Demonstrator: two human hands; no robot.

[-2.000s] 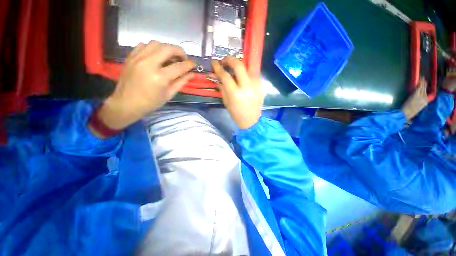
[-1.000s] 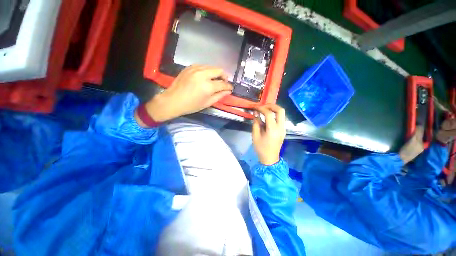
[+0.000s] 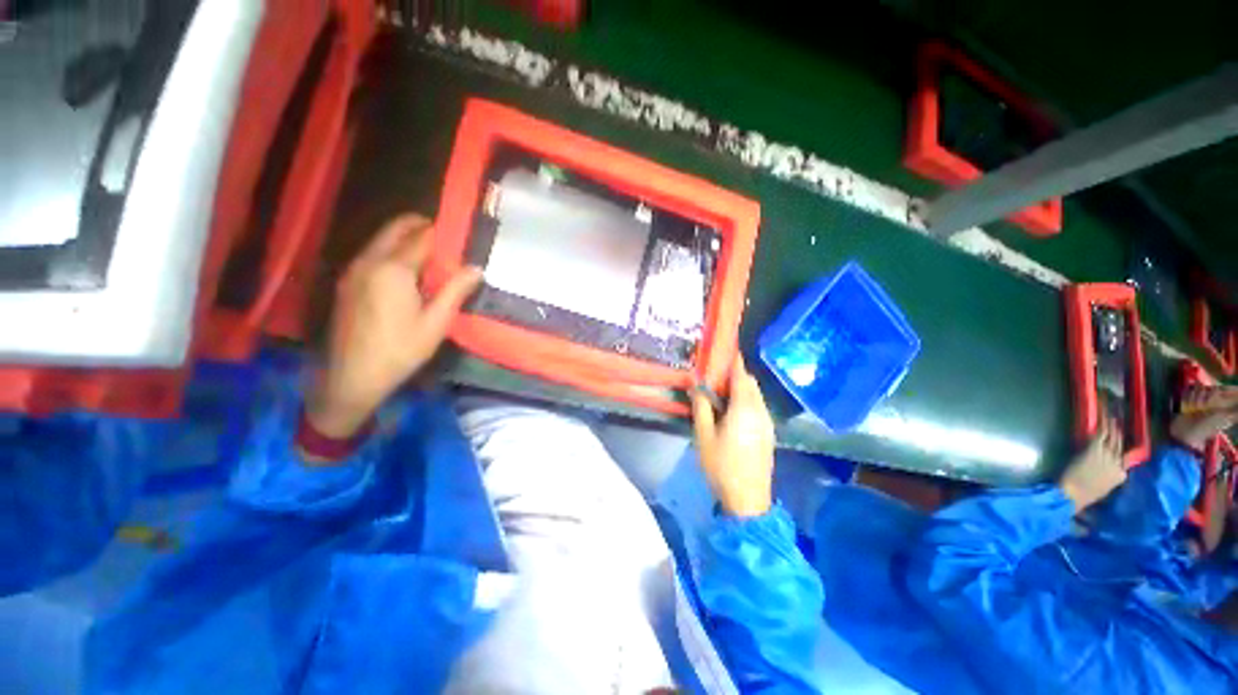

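Observation:
A tablet unit with a large silver battery [image 3: 564,254] and a board with silver shields at its right end lies in a red-orange frame [image 3: 618,160] on the green bench. My left hand [image 3: 387,319] holds the frame's left edge, thumb on top near the lower left corner. My right hand [image 3: 733,437] is at the frame's lower right corner, fingers bent around a thin dark stick, likely tweezers, which lies along the lower edge. Its tip is too blurred to tell.
A blue bin [image 3: 845,346] stands right of the frame. A white frame [image 3: 204,177] on red frames is at the left. A worn rail [image 3: 652,114] and a grey post [image 3: 1086,156] lie beyond. Another person's hands touch a red-framed unit [image 3: 1082,353] at the right.
My left hand has moved from the tablet's lower edge to the frame's left side. My right hand stays by the lower right corner. The camera view has shifted, showing more of the conveyor side.

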